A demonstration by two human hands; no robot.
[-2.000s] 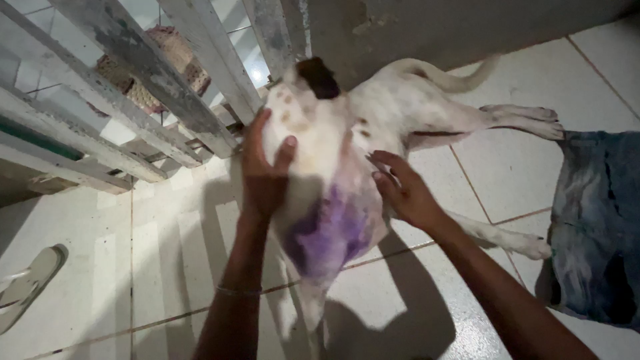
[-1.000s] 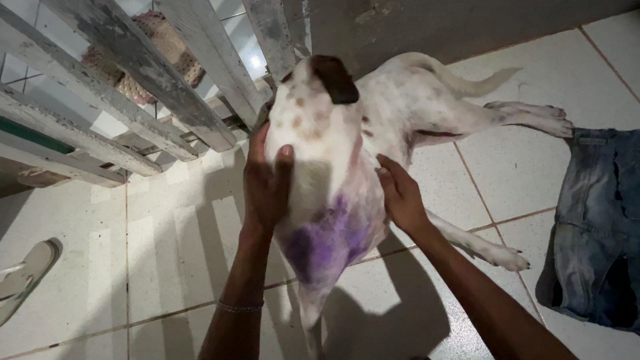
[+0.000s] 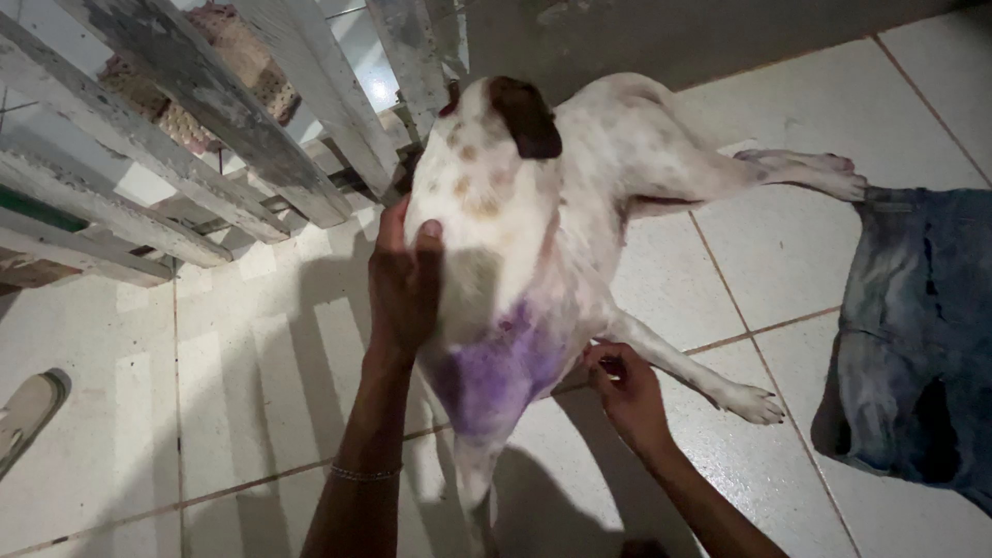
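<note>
A white dog with tan spots and a dark brown ear (image 3: 496,194) lies on the tiled floor, its hind legs stretched to the right. A purple stain (image 3: 496,372) covers its chest and shoulder. My left hand (image 3: 407,283) rests against the left side of its neck, thumb and fingers apart, holding nothing that shows. Beside the purple area, near the top of the outstretched front leg (image 3: 682,360), my right hand (image 3: 624,387) has its thumb and fingertips brought together at the dog's skin. Whether they pinch anything cannot be made out.
Slanted, worn white wooden slats (image 3: 225,116) stand at the upper left, with a woven mat (image 3: 240,66) behind them. Faded denim clothing (image 3: 914,333) lies on the right by the hind paws. A flip-flop (image 3: 31,415) is at the left edge. A grey wall (image 3: 620,35) runs behind the dog.
My right hand has moved down from the side of the dog's neck to beside its front leg, and its fingers have closed together. My left hand stays at the neck.
</note>
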